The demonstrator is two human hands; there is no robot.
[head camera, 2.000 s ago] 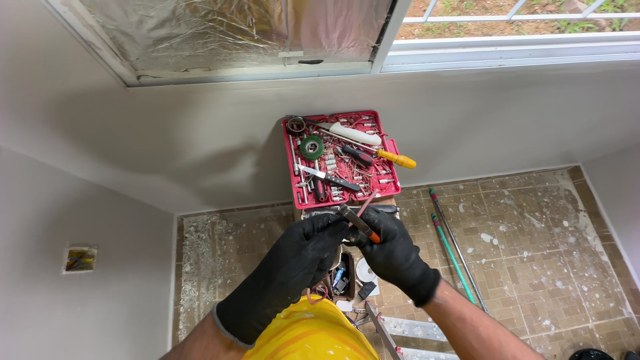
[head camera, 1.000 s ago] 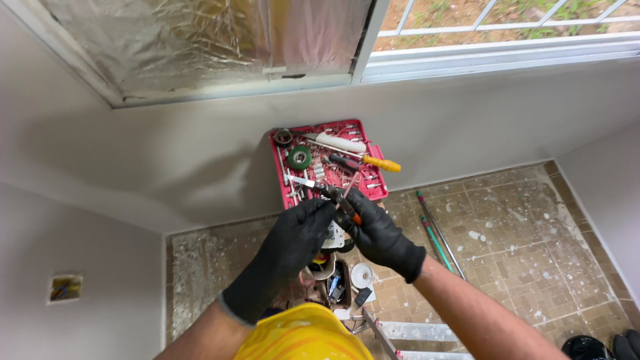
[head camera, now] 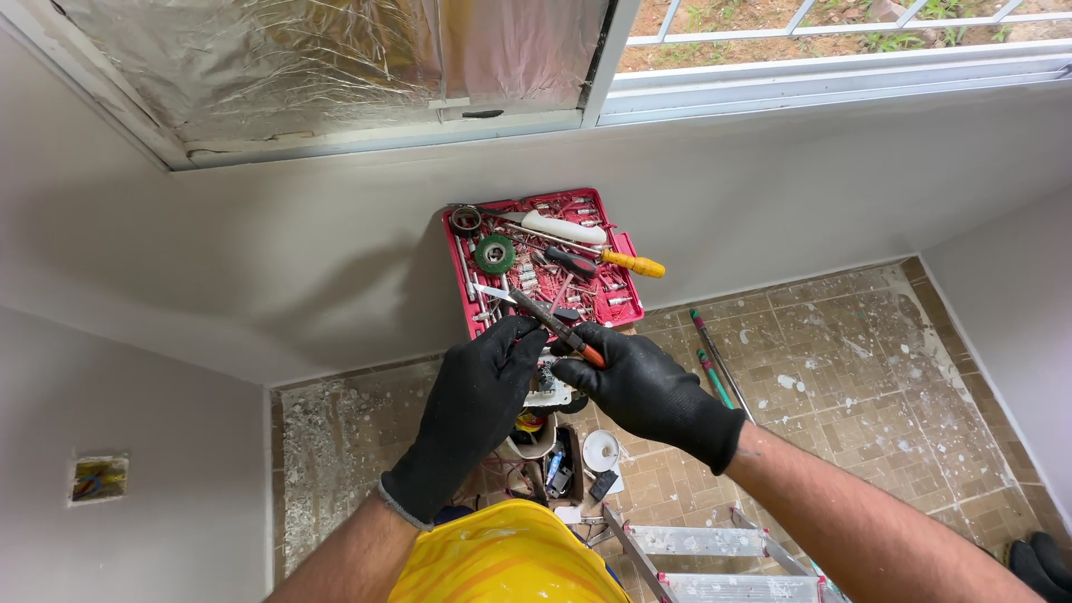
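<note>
My right hand (head camera: 649, 385), in a black glove, grips the orange handle of pliers (head camera: 557, 327), whose dark jaws point up and left. My left hand (head camera: 473, 402), also gloved, has its fingertips pinched close beside the pliers; what lies between them is too small to tell, though a thin reddish wire (head camera: 563, 293) rises near the jaws. Just beyond both hands is an open red socket-set case (head camera: 621, 311). On it lie green tape (head camera: 495, 254), a black tape roll (head camera: 466, 221), a white-handled tool (head camera: 564, 227), a yellow-handled screwdriver (head camera: 634, 264) and a black-handled one (head camera: 571, 261).
Below the hands are a white electrical fitting (head camera: 548, 395), a box of tools (head camera: 573, 469) and a white disc (head camera: 600, 450). An aluminium ladder (head camera: 712, 542) stands at the lower right. Poles (head camera: 712, 377) lie on the tiled floor. A wall box (head camera: 99, 479) with wires is at left.
The pliers, low between my hands two seconds ago, now reach up over the case's near edge. Both hands stay close together. The view has shifted slightly.
</note>
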